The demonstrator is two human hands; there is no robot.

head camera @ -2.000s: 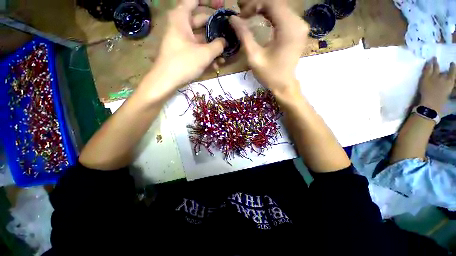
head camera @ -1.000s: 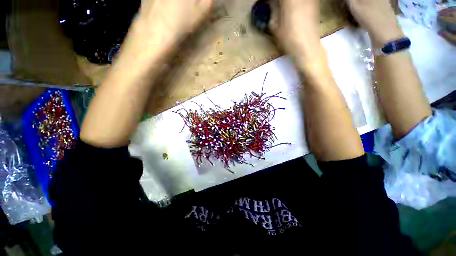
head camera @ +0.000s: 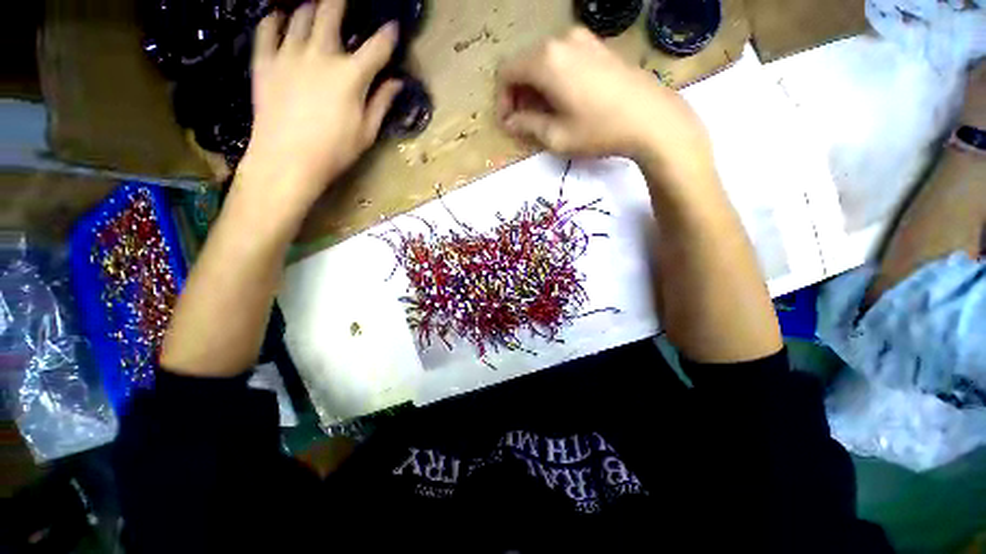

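Observation:
My left hand (head camera: 314, 97) is over the pile of glossy black housings (head camera: 205, 43) at the upper left, fingers spread, with no held thing visible. One black housing (head camera: 409, 108) lies beside its thumb. My right hand (head camera: 589, 103) is above the brown board, fingers curled and slightly blurred; whether it holds something is hidden. A tangled heap of red and dark leads (head camera: 497, 281) with pale ends lies on the white sheet (head camera: 638, 249), nearer me than both hands.
Two black housings (head camera: 683, 24) stand at the top right on the brown board (head camera: 460, 65). A blue tray (head camera: 92, 265) of red and gold parts is at the left, beside clear plastic (head camera: 49, 357). Another person's forearm (head camera: 930, 211) and light blue sleeve (head camera: 930, 335) are at the right.
The housing earlier between my hands is no longer there. My left hand has moved left to the pile; my right hand is empty-looking or closed. The other person's arm has moved back right.

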